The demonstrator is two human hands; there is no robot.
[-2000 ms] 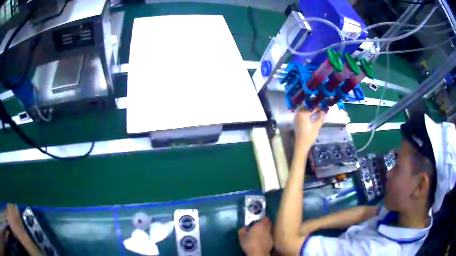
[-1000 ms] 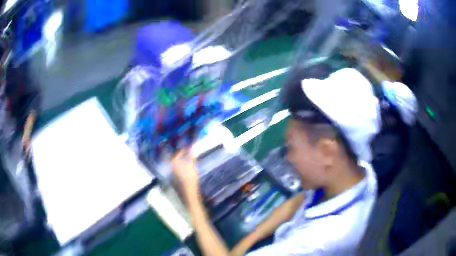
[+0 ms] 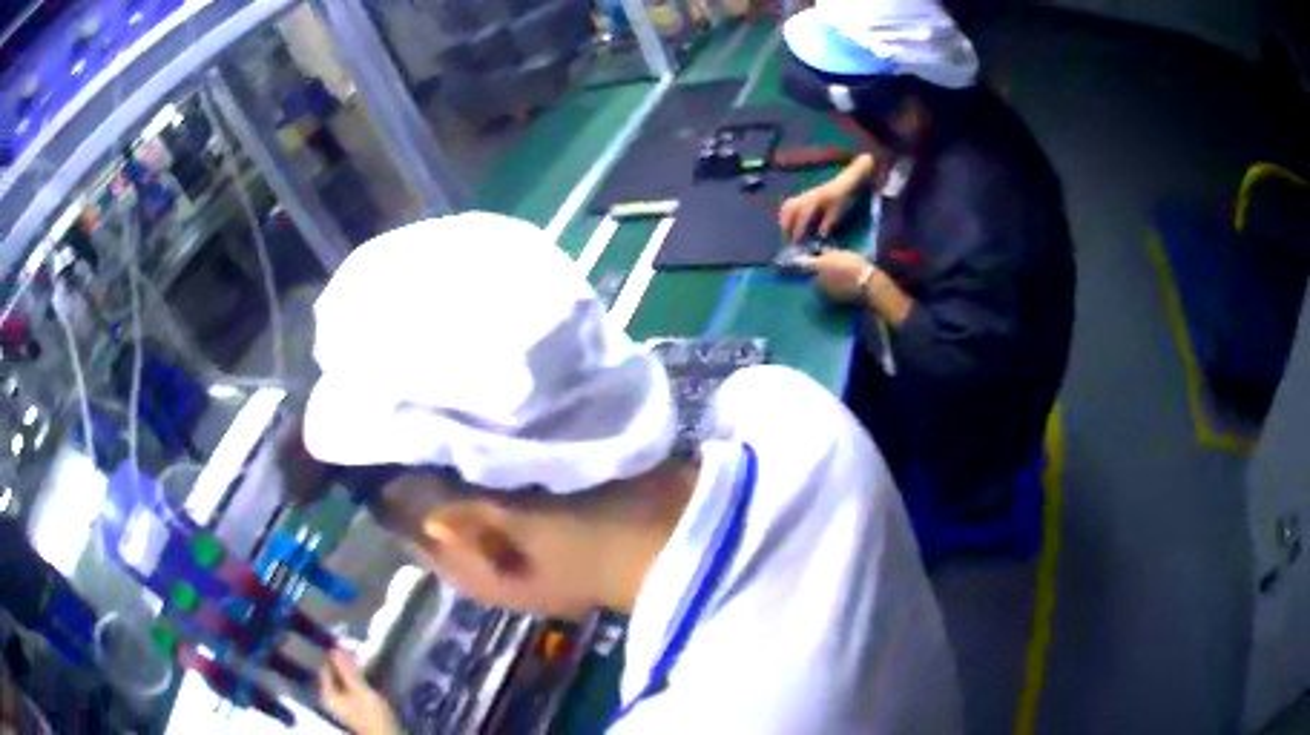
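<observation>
Neither of my hands is in the picture. Nearest in front of me, at lower left, is the dispensing machine (image 3: 244,610), with red uprights, green tops and blue clamps. A neighbour's hand (image 3: 352,694) is beside the red uprights. A three-unit panel (image 3: 448,663) lies in the metal fixture (image 3: 503,672) to the right of that hand, partly hidden by the neighbour. More three-unit panels (image 3: 707,353) lie on the green bench beyond the neighbour's shoulder.
A neighbour in a white cap (image 3: 481,352) fills the centre foreground. A second person in dark clothes (image 3: 977,273) handles a small part at the green bench (image 3: 553,155), beside black mats (image 3: 718,230). Metal frame posts (image 3: 388,108) stand upper left. Yellow floor lines (image 3: 1044,574) run at right.
The view has swung right. The white board has left the picture, the machine has shifted to lower left, and the second person and far bench have come in. My hand on a panel is no longer seen.
</observation>
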